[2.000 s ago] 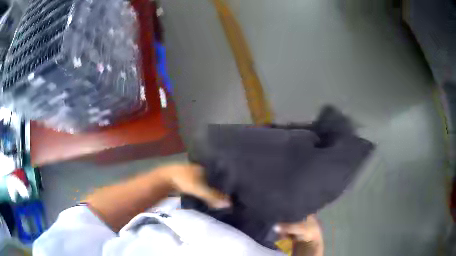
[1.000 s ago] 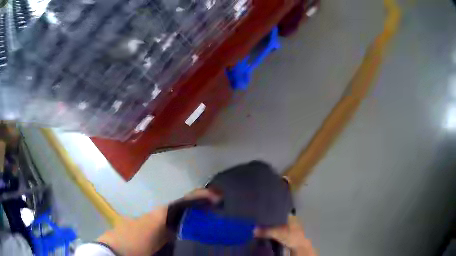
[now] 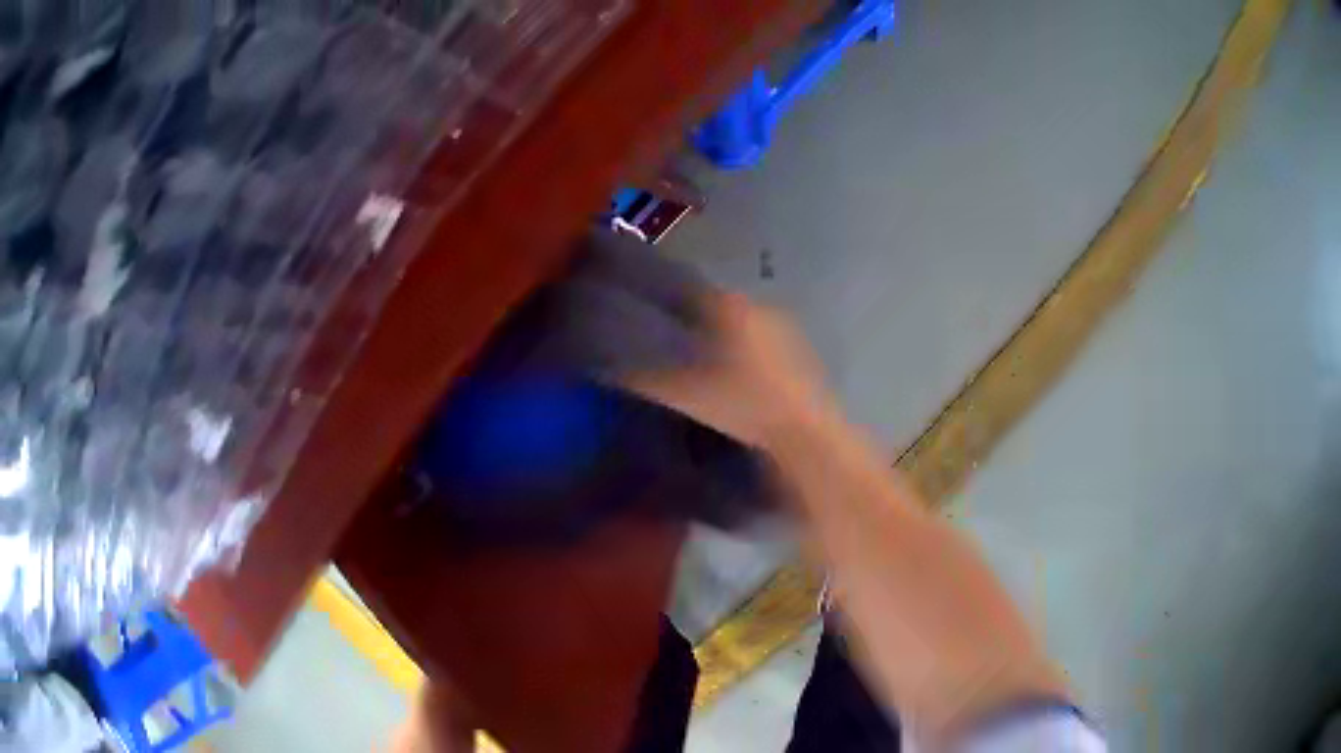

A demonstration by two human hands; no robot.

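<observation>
A dark grey cloth-like item [image 3: 633, 316] with a blurred blue part [image 3: 522, 441] is under the edge of a red table [image 3: 566, 191]. My right hand [image 3: 735, 368] reaches in from the lower right and is shut on the dark item. Its fingertips are blurred. My left hand [image 3: 434, 724] shows only as a small piece of skin at the bottom edge; its fingers are hidden or cut off. Whether the blue part belongs to the dark item cannot be told.
Stacked clear trays with dark parts [image 3: 162, 265] cover the red table at the left. A blue stool [image 3: 155, 684] stands at the lower left. Another blue plastic piece [image 3: 735, 125] shows beyond the table. A yellow line [image 3: 1088, 294] crosses the grey floor.
The red table and trays now fill more of the left side. The dark item has moved from in front of me to the table's edge. My left hand has come off it, towards the bottom edge.
</observation>
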